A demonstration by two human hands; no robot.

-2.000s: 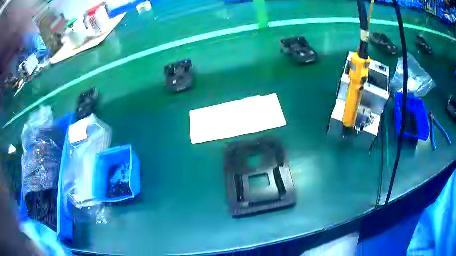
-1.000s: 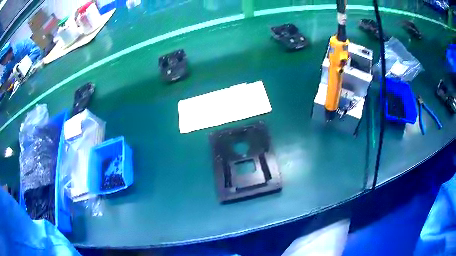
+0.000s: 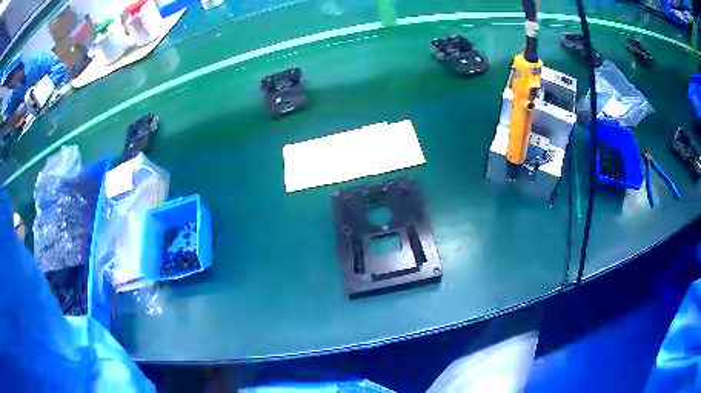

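Observation:
A flat black fixture [image 3: 388, 238] with cut-outs lies on the green bench in front of me, with no housing on it. The yellow-orange electric screwdriver [image 3: 524, 111] stands upright, bit down, at the white-grey metal box [image 3: 503, 160] on the right. A bright blue bin [image 3: 201, 234] with small dark pieces is left of the fixture. Neither of my hands is in view; light-blue sleeves show at the lower left and right edges.
Black housings [image 3: 284, 92] lie spaced along the back. A white sheet [image 3: 353, 155] is behind the fixture. Clear bags [image 3: 58, 207] are far left. Right are a darker blue bin [image 3: 617, 153], blue-handled pliers [image 3: 661, 176] and a hanging black cable [image 3: 590, 138]. A person is far left.
The view has tilted and shifted slightly. More of the light-blue sleeve shows at the left edge. The fixture, bins and screwdriver keep their places on the bench.

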